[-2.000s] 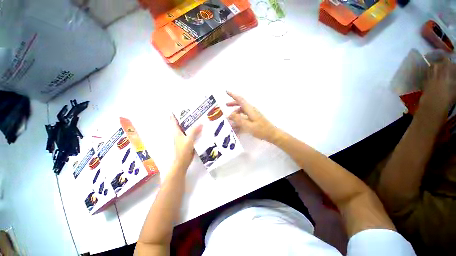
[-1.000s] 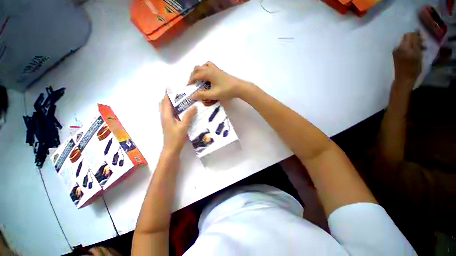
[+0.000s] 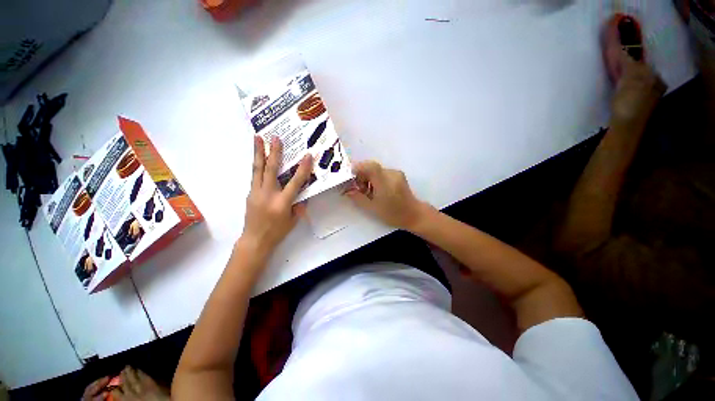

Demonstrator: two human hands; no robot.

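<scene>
A white retail box (image 3: 292, 129) with black title bars and an orange coil picture lies on the table in front of me, tilted slightly. My left hand (image 3: 274, 193) lies on its near left part with fingers spread over the printed face. My right hand (image 3: 382, 193) is at its near right corner, fingers bent against the end. A pale flap (image 3: 325, 222) sticks out of the near end towards me. Pale flaps also show at the far end. Two made-up boxes (image 3: 114, 207) stand side by side at left, one with its orange side showing.
Black accessories (image 3: 31, 153) lie heaped at far left. A grey-white sack (image 3: 47, 35) fills the far left corner. An orange stack edge (image 3: 223, 6) shows at the top. A neighbour's hand (image 3: 636, 88) holds an orange and black item at right. Another person's hands (image 3: 129, 385) show at bottom left.
My right hand has moved from the box's far end to its near right corner. My left hand has shifted nearer on the box. The view has shifted, so the table's far things sit higher.
</scene>
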